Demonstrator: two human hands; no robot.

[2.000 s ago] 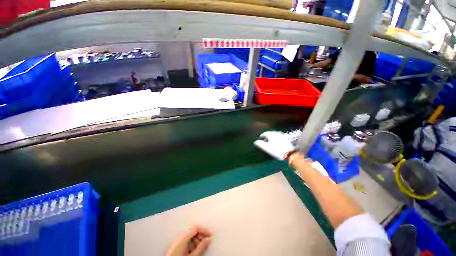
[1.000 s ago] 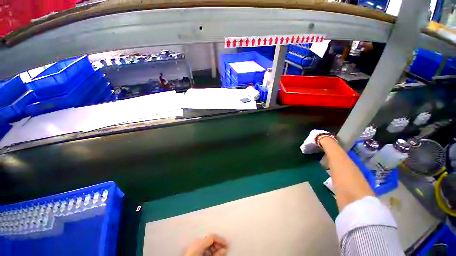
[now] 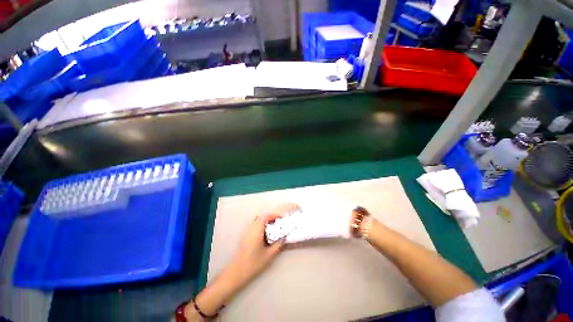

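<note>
My bare left hand (image 3: 256, 240) and my white-gloved right hand (image 3: 323, 218) meet over the beige board (image 3: 352, 277). Between them is a short row of small white power adapters (image 3: 286, 226) with shiny metal parts, held side by side. My left fingers are around the near left end of the row; my right hand is blurred and covers its right side. The exact number is hidden. The blue tray (image 3: 113, 242) lies left of the board, with white adapters in rows (image 3: 107, 187) along its far side.
A conveyor belt (image 3: 251, 141) runs behind the board. A crumpled white cloth (image 3: 451, 192) lies right of it, beside a small blue bin (image 3: 493, 188) with bottles (image 3: 507, 151). A grey post (image 3: 484, 78) slants up at right. A red bin (image 3: 429, 69) stands beyond the belt.
My right hand has come back from over the belt to the board and now meets my left hand at the adapters. The view has tilted down, showing more of the tray and board.
</note>
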